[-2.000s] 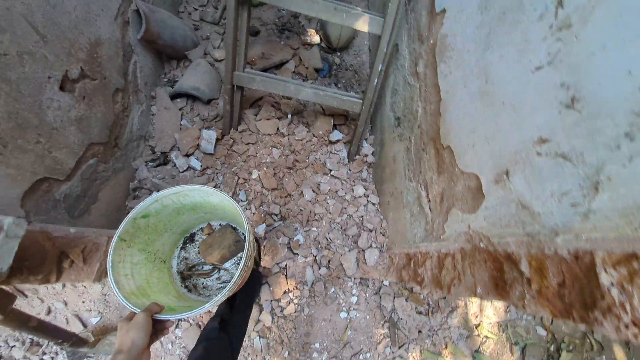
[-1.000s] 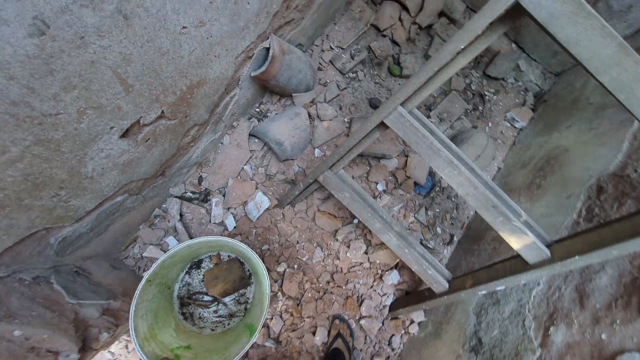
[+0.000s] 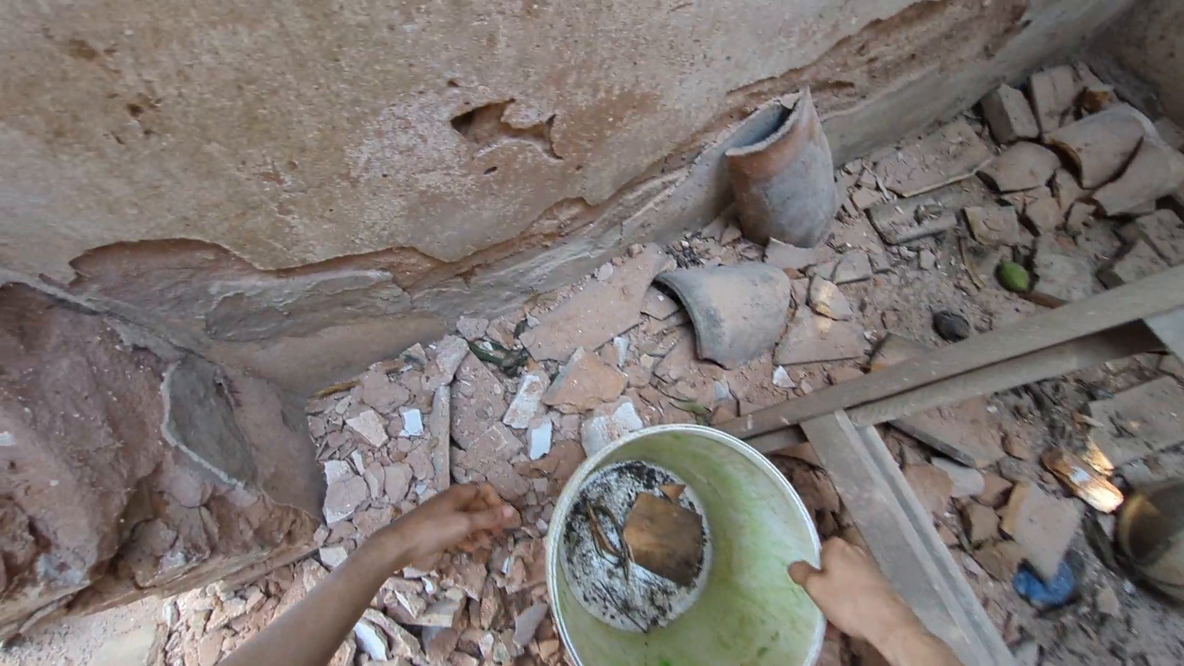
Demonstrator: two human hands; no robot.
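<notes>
My right hand [image 3: 853, 585] grips the right rim of a round bucket [image 3: 763, 518], pale green and stained inside, thumb over the edge. Down in the bucket lie a brown broken piece [image 3: 664, 536], dark twigs and whitish and black debris. To the left of the bucket, my left hand [image 3: 472, 520] is held above the rubble [image 3: 481, 425] with its fingers loosely curled; nothing shows in it. Beyond the bucket a curved clay tile piece [image 3: 735, 310] rests on the rubble, and another clay tile [image 3: 784, 180] leans upright against the wall.
A wooden ladder [image 3: 925, 536] slants across the right side, close to my right hand. A plastered wall [image 3: 324, 139] with peeling patches runs along the far side, and a rough broken wall section [image 3: 111, 462] stands at left. Broken tiles [image 3: 1101, 148], a blue scrap [image 3: 1045, 583] and a green fruit-like object [image 3: 1013, 276] lie at right.
My left hand has come into view beside the bucket. One hand held the bucket's lower left rim two seconds ago; now my right hand holds its right rim. The view has turned toward the left wall.
</notes>
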